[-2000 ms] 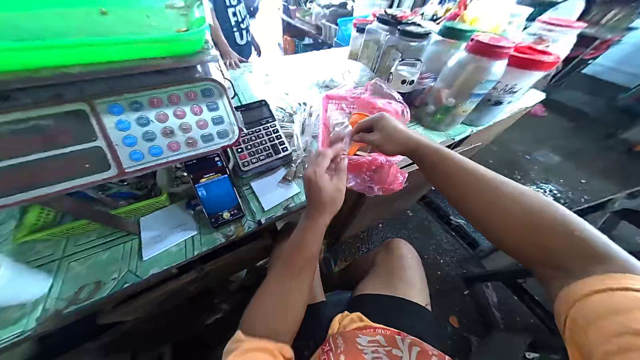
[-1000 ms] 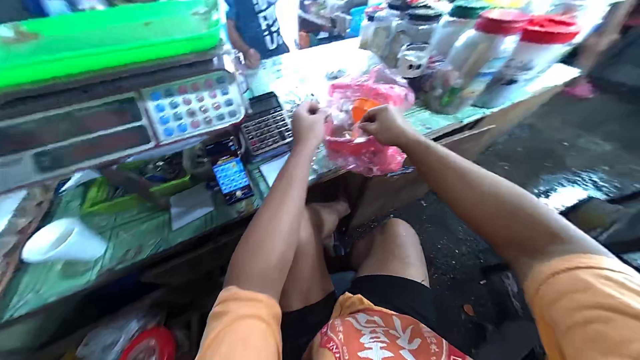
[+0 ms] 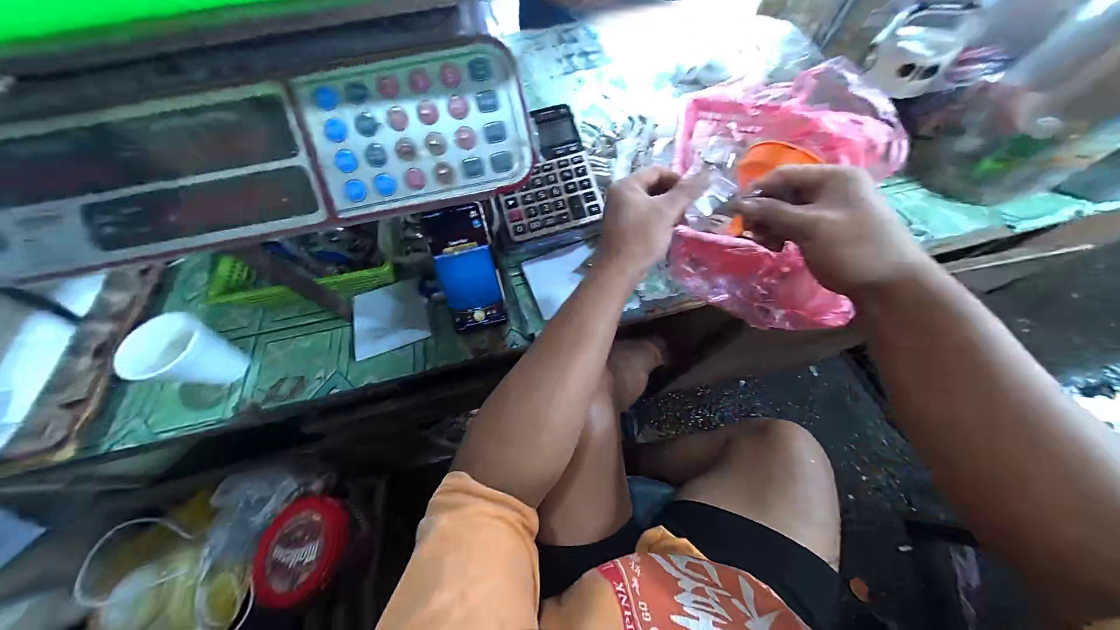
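Note:
A pink plastic bag [image 3: 761,289] lies spread at the counter's edge, with an orange cup [image 3: 774,159] in its opening. My left hand [image 3: 647,210] pinches a small clear plastic bag [image 3: 713,188] at the left of the orange cup. At the cup's near side is my right hand [image 3: 827,219], its thumb and fingers brought together; whether it grips the cup or something small cannot be told. A calculator [image 3: 551,188] and a lit phone [image 3: 465,267] are left of my left hand. More clear plastic packets [image 3: 621,144] lie behind it.
A digital scale [image 3: 306,206] stands at the left, above a green basket [image 3: 350,280]. A white cup [image 3: 179,350] lies tipped on the green counter [image 3: 297,394]. Jars [image 3: 1006,140] stand at the right. Below the counter are a red round lid [image 3: 302,551] and plastic bags.
Both hands stay at the pink bag, my left hand at its left side and my right hand by the orange cup. The view has shifted.

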